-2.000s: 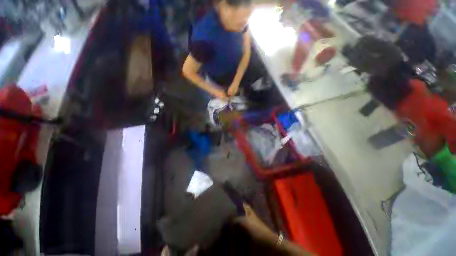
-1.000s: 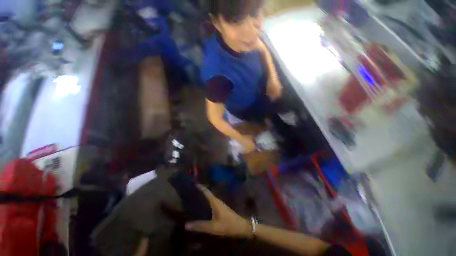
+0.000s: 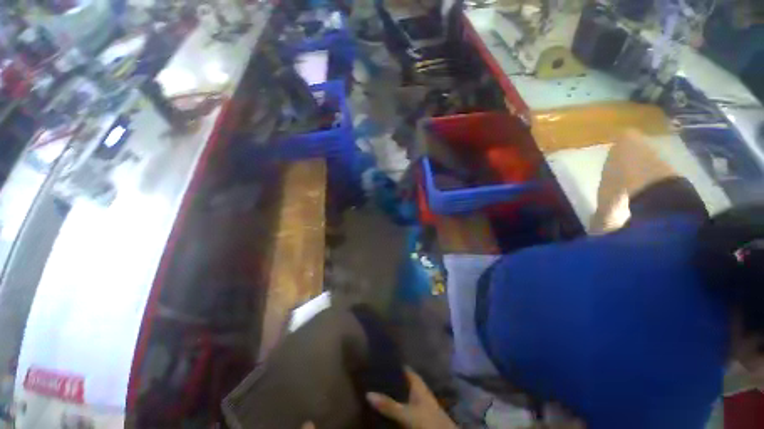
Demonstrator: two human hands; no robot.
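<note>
A dark grey-brown garment piece is held low in front of me, near the bottom edge. A darker part lies along its right side, and a white slip shows at its top edge. My right hand grips the right side of the cloth, with thumb and fingers around the dark part. Only a small fingertip of my left hand shows at the bottom edge; the rest is cut off or under the cloth, so its grip cannot be told.
A person in a blue shirt leans over the right table. A wooden bench runs ahead left. Red and blue crates and a blue bin stand along the aisle. A long white table is on the left.
The view has moved along the aisle. The person in blue is now at the right with their back towards me, and other crates and the bench show. The garment piece stays in my right hand.
</note>
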